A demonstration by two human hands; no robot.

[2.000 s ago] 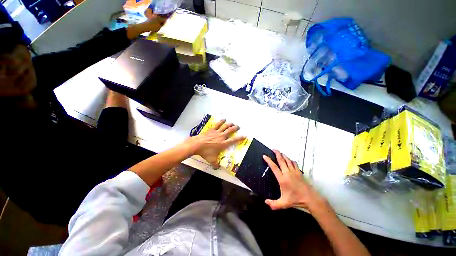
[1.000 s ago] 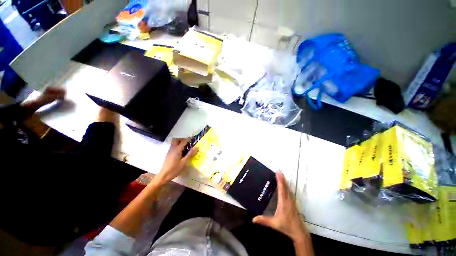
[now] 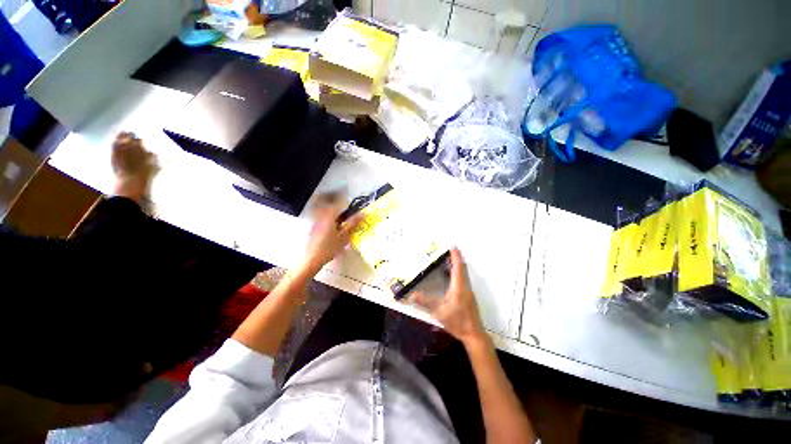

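Observation:
A yellow printed sleeve (image 3: 390, 236) lies around a black box on the white bench in front of me. Only narrow black parts of the box show at its two ends. My left hand (image 3: 328, 232) is on the far left end of the sleeved box, with blurred fingers against it. My right hand (image 3: 449, 297) is at the other end, fingers and thumb around the black end. The box lies slanted, and its inside is hidden.
Stacked black boxes (image 3: 251, 121) stand at the left, with yellow sleeves (image 3: 354, 54) behind. A clear bag of small parts (image 3: 487, 154), a blue bag (image 3: 598, 91) and film-wrapped yellow packs (image 3: 694, 251) lie beyond and right. A coworker's hand (image 3: 133, 163) is at the left.
The black box has slid into the yellow sleeve, so much less black shows. My right hand has moved left with it. The coworker's hand has shifted on the bench.

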